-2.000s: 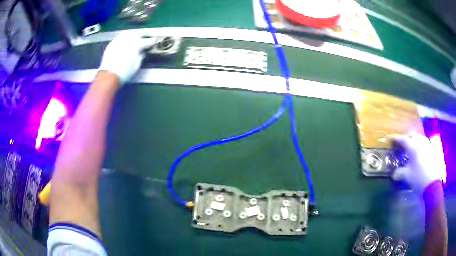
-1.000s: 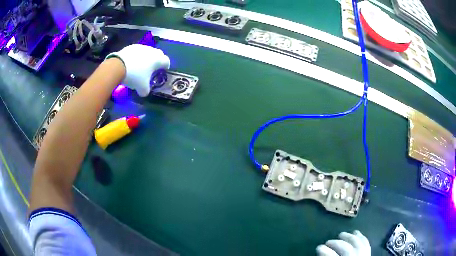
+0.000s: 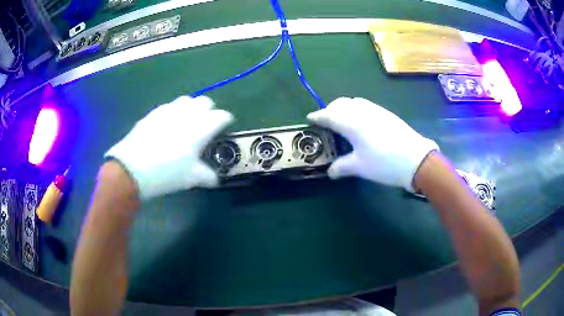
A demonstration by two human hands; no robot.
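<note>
A silver oblong three-ring module (image 3: 266,150) is held level in front of me, its three dark ringed circles facing up. My left hand (image 3: 176,145), in a white glove, grips its left end. My right hand (image 3: 374,142), also white-gloved, grips its right end. The blue air hose (image 3: 244,73) splits in two and runs down behind both hands. The fixture cannot be made out apart from the module; the hands and module cover that place.
The yellow-tan board (image 3: 427,49) lies back right with a module (image 3: 461,87) beside it. Another module (image 3: 481,188) is partly behind my right forearm. Purple lamps glow left (image 3: 44,134) and right (image 3: 501,86). The yellow bottle (image 3: 51,200) and ringed plates (image 3: 29,225) are far left.
My left hand has come from the far left to the centre. My right hand has moved up from the near edge. Both now hold the module where the fixture was seen. The view has shifted.
</note>
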